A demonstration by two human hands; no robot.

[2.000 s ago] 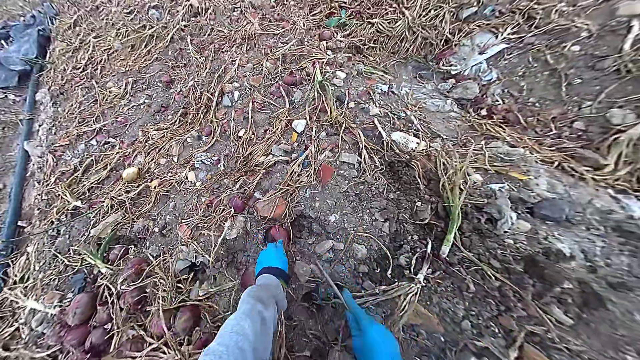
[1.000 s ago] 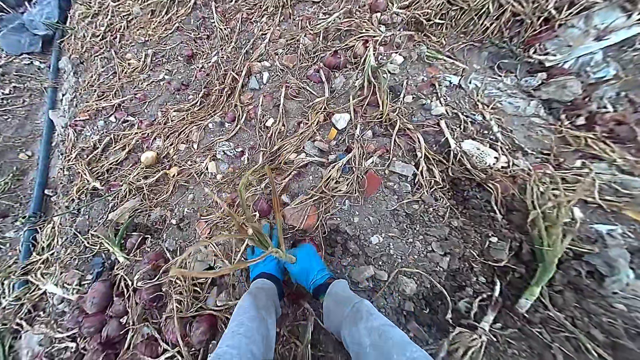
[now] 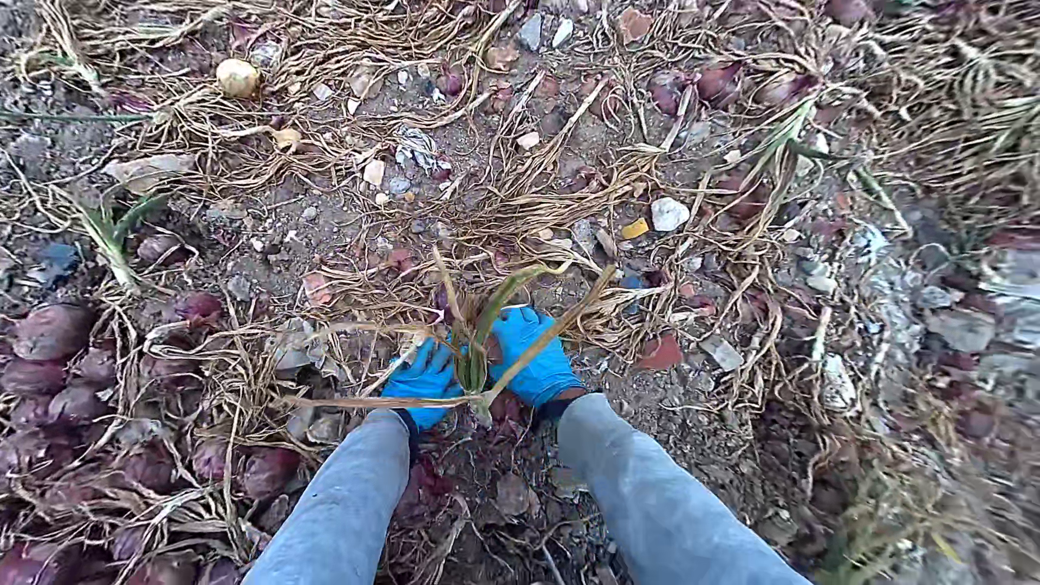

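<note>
My left hand (image 3: pixel 424 382), in a blue glove, is low among dried stalks just left of the middle. A plant with green and yellowed leaves (image 3: pixel 475 361) stands between my hands and hides part of the fingers. My right hand (image 3: pixel 532 353), also gloved in blue, reaches down on the other side of it, close to a reddish stone. What either hand's fingers grip cannot be seen. Purple-red onion skin (image 3: pixel 508 406) shows just below the leaves. Left of my left sleeve lies a pile of red onions (image 3: pixel 53 331).
Dried onion stalks (image 3: pixel 536 203) cover the stony soil. A pale yellow onion (image 3: pixel 238 78) lies at upper left, and red onions (image 3: pixel 718 84) at upper right. A white stone (image 3: pixel 669 214) and a red shard (image 3: pixel 660 353) are right of my hands.
Two seconds ago my left hand was on a red onion and my right hand was apart from it; now both are close together around the leafy plant. The view has shifted.
</note>
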